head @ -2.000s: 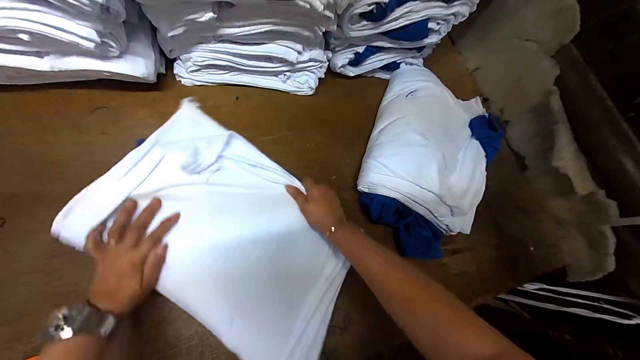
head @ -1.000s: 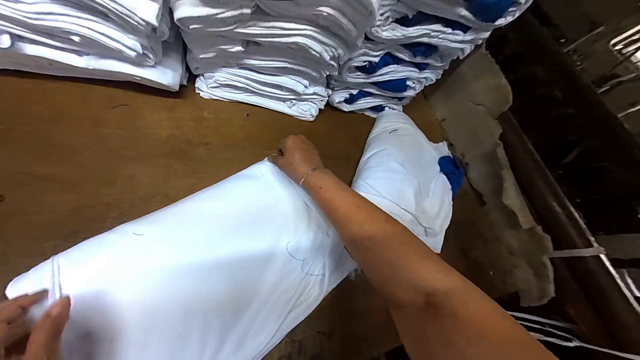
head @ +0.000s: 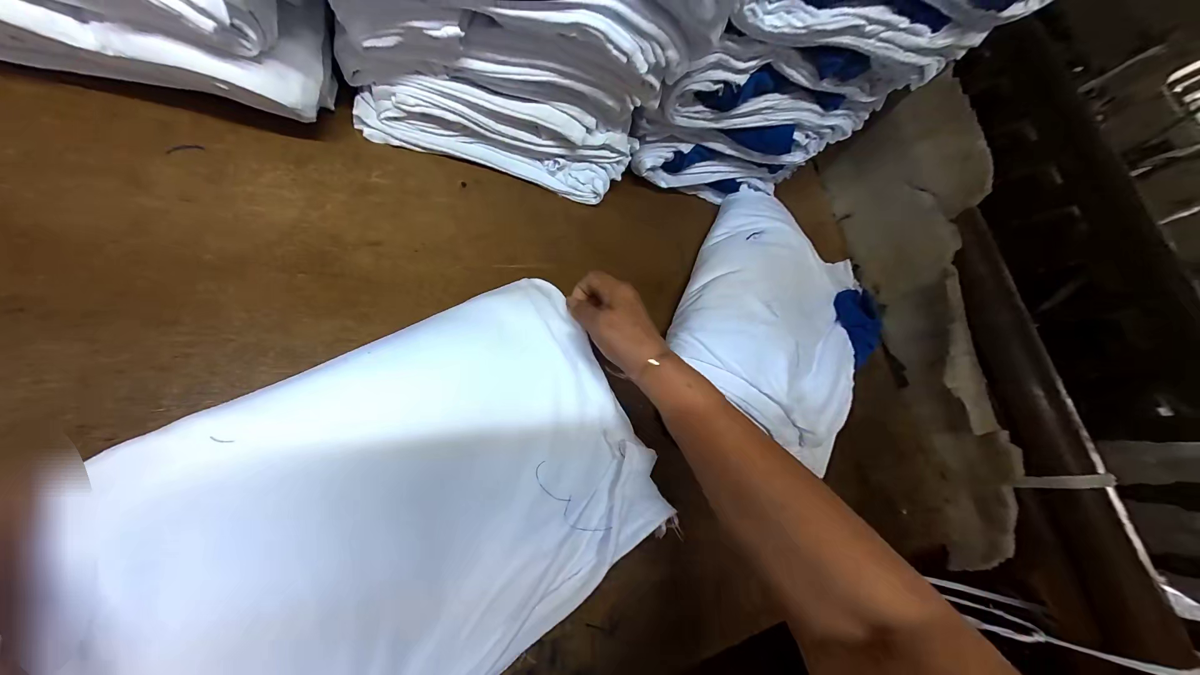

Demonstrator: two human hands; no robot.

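A white fabric piece (head: 356, 487) lies spread over the near left of the wooden table, with loose dark threads on it and a frayed lower right edge. My right hand (head: 614, 319), with a thin bracelet at the wrist, is at the fabric's upper right corner, its fingers curled; whether they pinch the cloth is hard to tell. At the left edge, my left hand (head: 23, 553) is only a blur by the fabric's left end, and its fingers cannot be made out. Right of my right hand rests a folded white cloth bundle (head: 769, 328) with a blue part (head: 858, 323) sticking out.
Stacks of folded white cloth (head: 506, 122) stand along the back of the wooden table (head: 234, 272). One stack (head: 750, 112) has blue pieces in it. At the right are torn brown sheeting (head: 937, 309), a dark rail (head: 1041, 403) and white cords (head: 1003, 619).
The white fabric, earlier a pointed shape between my hands, is now a longer spread piece. My right hand has shifted to its upper right corner, and my left hand to the left edge of view.
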